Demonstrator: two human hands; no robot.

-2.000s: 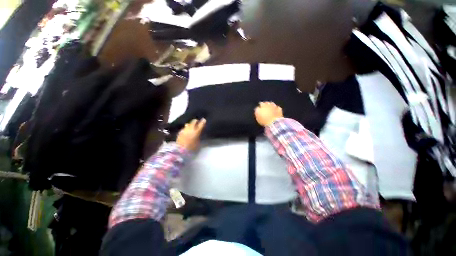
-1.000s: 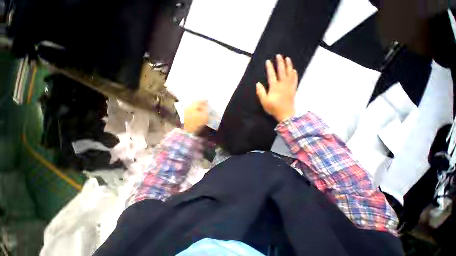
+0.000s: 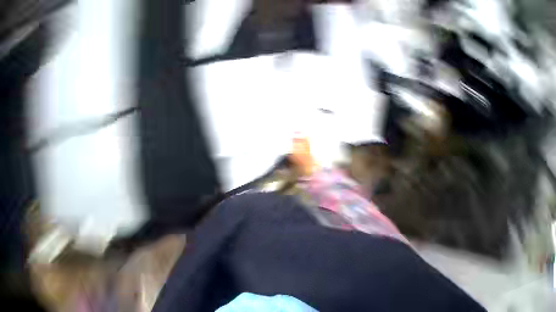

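The view is strongly blurred. My right hand (image 3: 302,153) is small and smeared, at the near edge of the white fused pieces (image 3: 262,103); I cannot tell whether its fingers grip one. A black panel (image 3: 167,116) lies left of these pieces, running away from me. More white pieces (image 3: 91,164) lie on its left side, with a thin dark line between them. My left hand cannot be made out.
Blurred black and white strips (image 3: 475,91) are heaped at the far right. A dark brownish area lies below them. Pale and brown scraps show at the lower left, with a faint pink smear at the bottom edge.
The view has swung to the right, so the black panel and white pieces now appear further left. My right hand has left the black panel for the white pieces. My left hand has dropped from sight.
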